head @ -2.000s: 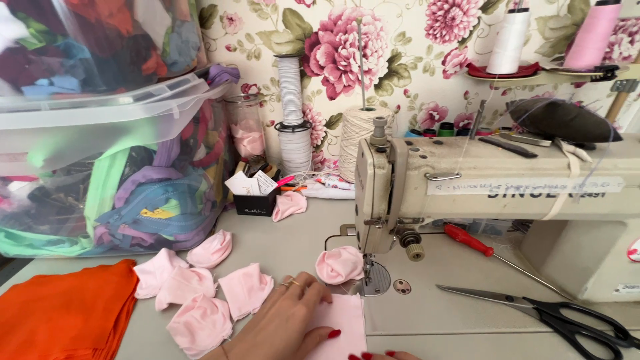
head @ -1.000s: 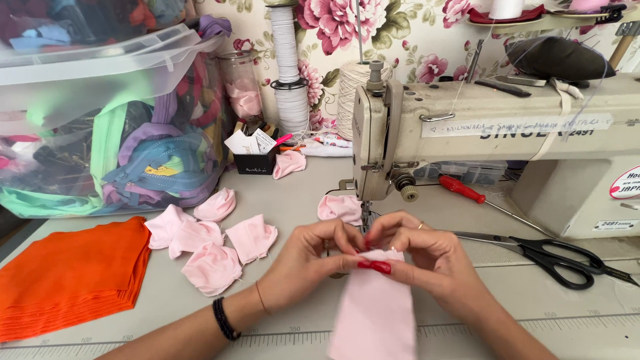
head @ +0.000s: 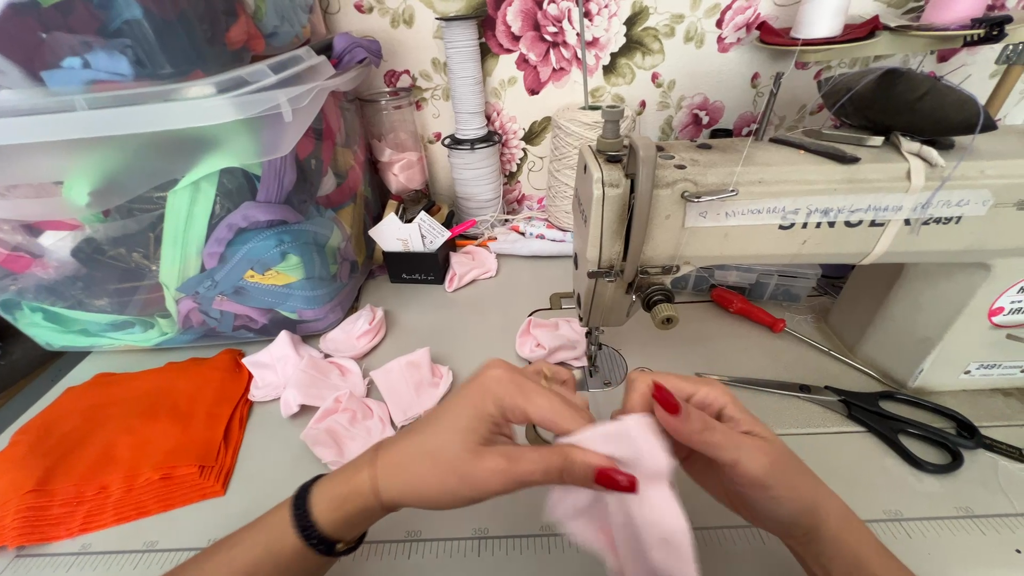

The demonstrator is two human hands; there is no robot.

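Note:
A strip of light pink fabric (head: 632, 496), blurred at its edges, hangs between my hands in front of the sewing machine (head: 608, 224). My left hand (head: 496, 436) pinches it between thumb and fingers. My right hand (head: 720, 448) grips its upper right edge, with some fingertips hidden behind the cloth. Just beyond my hands, a folded pink fabric piece (head: 552, 340) lies beside the presser foot (head: 594, 352) and the needle plate. Several more gathered pink fabric pieces (head: 412, 384) lie to the left of my left hand.
Stacked orange fabric (head: 120, 440) lies at left, before a clear plastic bin (head: 160, 120) of cloth and zippers. Black-handled scissors (head: 896, 416) and a red-handled screwdriver (head: 752, 310) lie at right. A black card box (head: 418, 264), elastic spools (head: 472, 172) and a cone of cord (head: 572, 160) stand behind.
Two seconds ago the pink strip lay flat by the presser foot under my left hand. Both hands then lifted it toward me, and it is now bunched and turned between them.

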